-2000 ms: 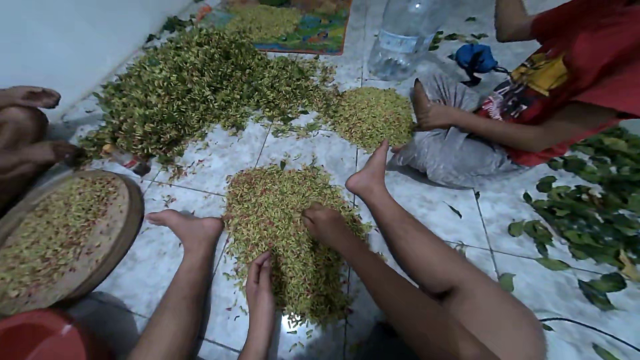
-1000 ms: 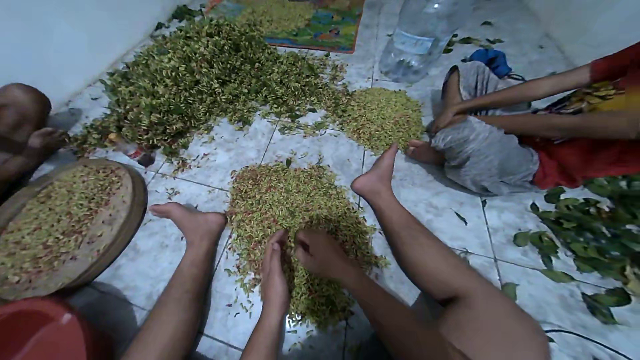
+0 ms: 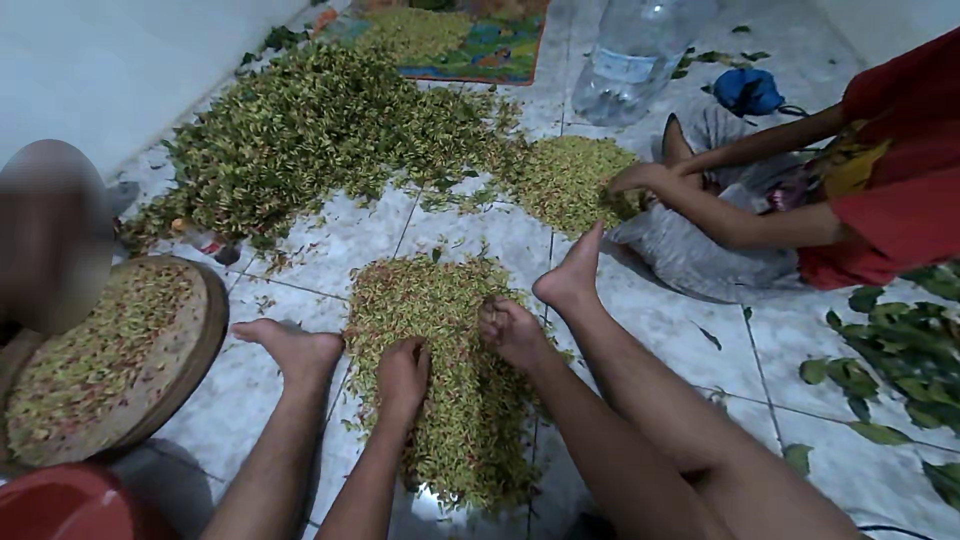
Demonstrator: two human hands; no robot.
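Between my legs a heap of small green and reddish clove buds point(image 3: 450, 420) lies spread on the tiled floor. My left hand point(image 3: 403, 379) rests on the left part of this heap, fingers bent down into the buds; whether it holds any cannot be told. On the heap's right edge is my right hand point(image 3: 511, 330), palm partly up and fingers curled, with small dark or greenish bits seemingly at the fingertips. The two hands are apart, with buds between them.
A round tray point(image 3: 214, 322) of buds and a red basin point(image 3: 71, 499) stand at left. Behind lie a large bud pile point(image 3: 300, 135), a smaller pile point(image 3: 574, 180) and a plastic bottle point(image 3: 622, 82). Co-workers sit left and right; leaves point(image 3: 900, 360) lie at right.
My hands were close together over the heap one second ago and are now wider apart, the right one further right. The co-worker at right now reaches to the smaller pile. The co-worker at left leans over the tray.
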